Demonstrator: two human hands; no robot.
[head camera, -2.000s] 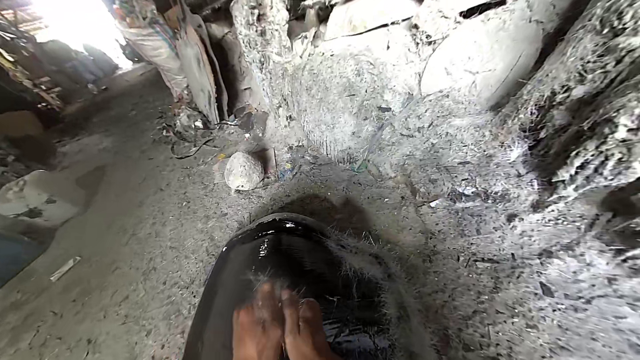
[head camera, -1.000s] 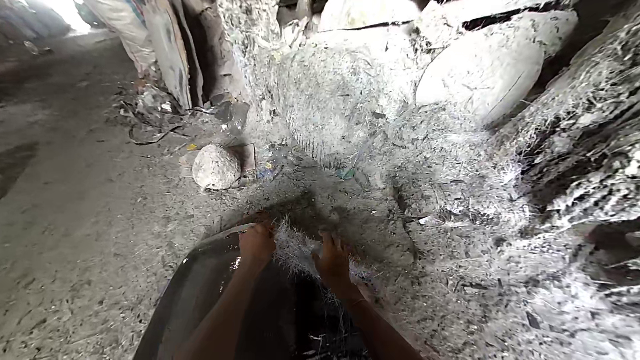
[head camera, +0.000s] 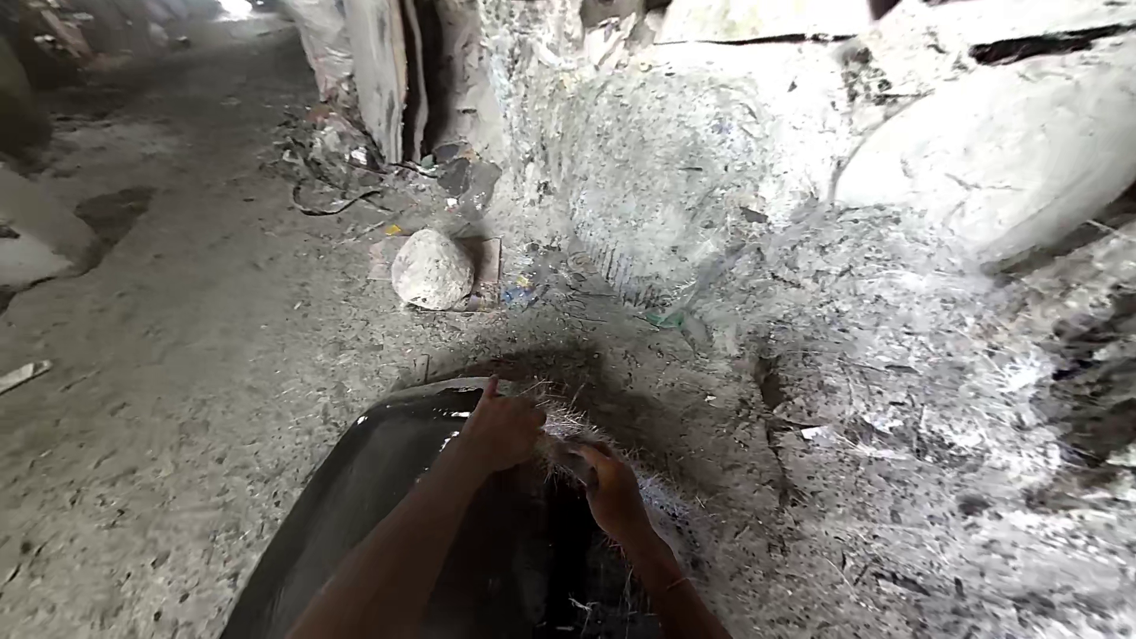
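A dark, wet, glossy rounded form (head camera: 373, 479) rises from the bottom centre; its material is not clear. Pale loose fibres or hair (head camera: 564, 417) cover its far right edge. On the far end of the form lies my left hand (head camera: 504, 428), bent over the edge, one finger stretched forward, the others curled at the fibres. Just right of it, my right hand (head camera: 612, 488) has its thumb and fingers closed on a tuft of the fibres at the edge. The two hands are close together. Whether the left hand pinches anything cannot be told.
A rough whitish stone (head camera: 432, 271) rests on a flat piece on the dusty floor (head camera: 222, 355) beyond the form. Behind stands a crusted pale wall (head camera: 674, 151). Fibrous debris (head camera: 1021, 444) spreads at right. Upright sheets (head camera: 377, 80) lean at upper left.
Two seconds ago only fingers showed low on the dark form; a second ago both hands were at its far edge, apart. Now they are closer together, the right one at the fibres.
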